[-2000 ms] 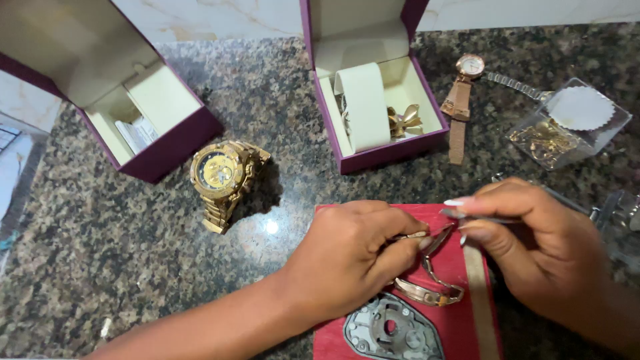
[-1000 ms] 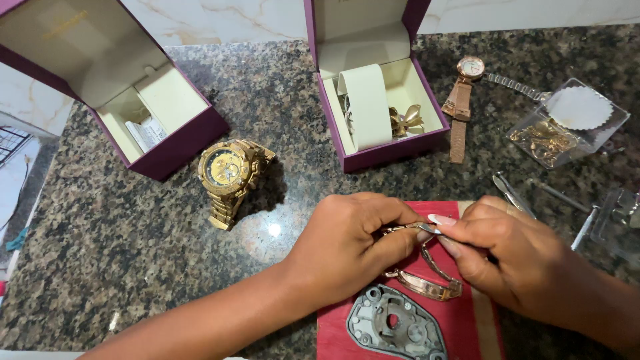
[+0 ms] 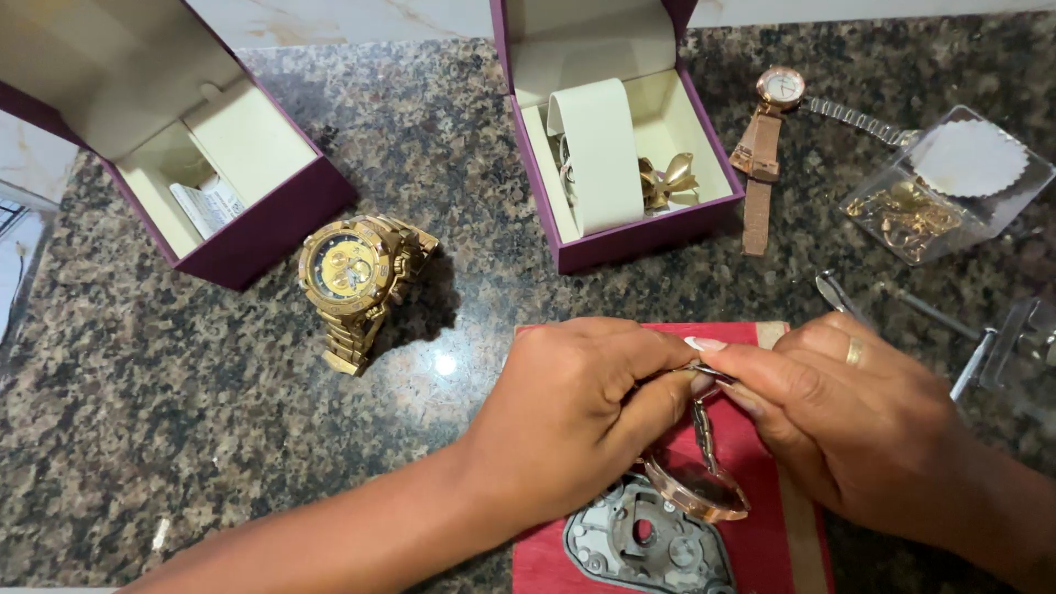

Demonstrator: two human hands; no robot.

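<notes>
My left hand [image 3: 577, 404] pinches the metal band of a rose-gold wristwatch [image 3: 697, 491] between thumb and fingers. The watch case hangs below my fingers, over a grey cast-metal plate [image 3: 602, 540] that lies on a red board [image 3: 759, 462]. Thumb and fingers of my right hand [image 3: 850, 404] close on the same band, fingertips touching those of my left. A small piece of shiny metal shows between the fingertips; whether it is a band link or a tool tip, I cannot tell. A ring is on one right finger.
A large gold wristwatch [image 3: 351, 272] stands left, beside an open purple box [image 3: 272, 223]. Another open purple box [image 3: 652, 239] holds a cushion and a gold bow. Behind my right hand are a rose-gold mesh-band watch [image 3: 763, 157], a clear box [image 3: 949, 190] with gold pieces and a thin metal tool [image 3: 973, 363].
The dark tweezer-like tool seen in my right hand two seconds ago is no longer plainly there. The watch case has turned and hangs lower, partly over the metal plate.
</notes>
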